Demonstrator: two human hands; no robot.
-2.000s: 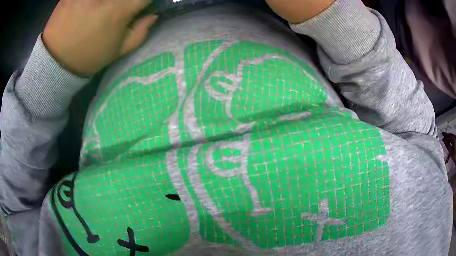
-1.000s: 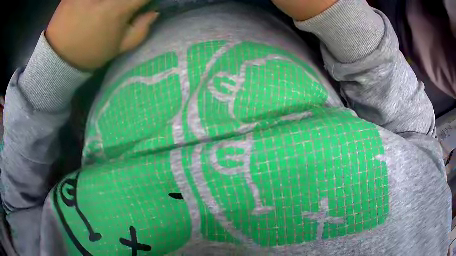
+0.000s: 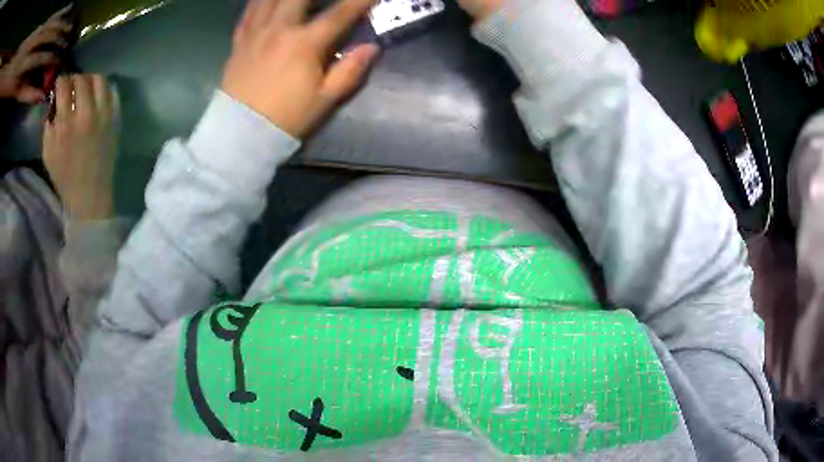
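Note:
A small dark unit with a white printed label [image 3: 406,13] lies at the top edge of the view, over the dark bench, and is cut off by the frame. My left hand [image 3: 294,68] is at its left side, palm down, with the thumb and fingers apart around its near left corner. The upper fingers run out of the picture, so the hold is hard to tell. My right hand [image 3: 482,7] is mostly cut off by the top edge, right of the unit. Its fingers are not visible.
The dark bench edge [image 3: 425,171] runs before my body. Another person's hands [image 3: 79,122] are at the far left. On the right lie a black unit with a red end [image 3: 738,149], a thin white cable [image 3: 767,149] and a yellow fan [image 3: 754,27]. A red-pink piece [image 3: 614,7] is at the top.
The view has shifted, showing more bench, the labelled unit, neighbouring hands and the fan. My left hand appears farther right in the picture; less of my right hand shows.

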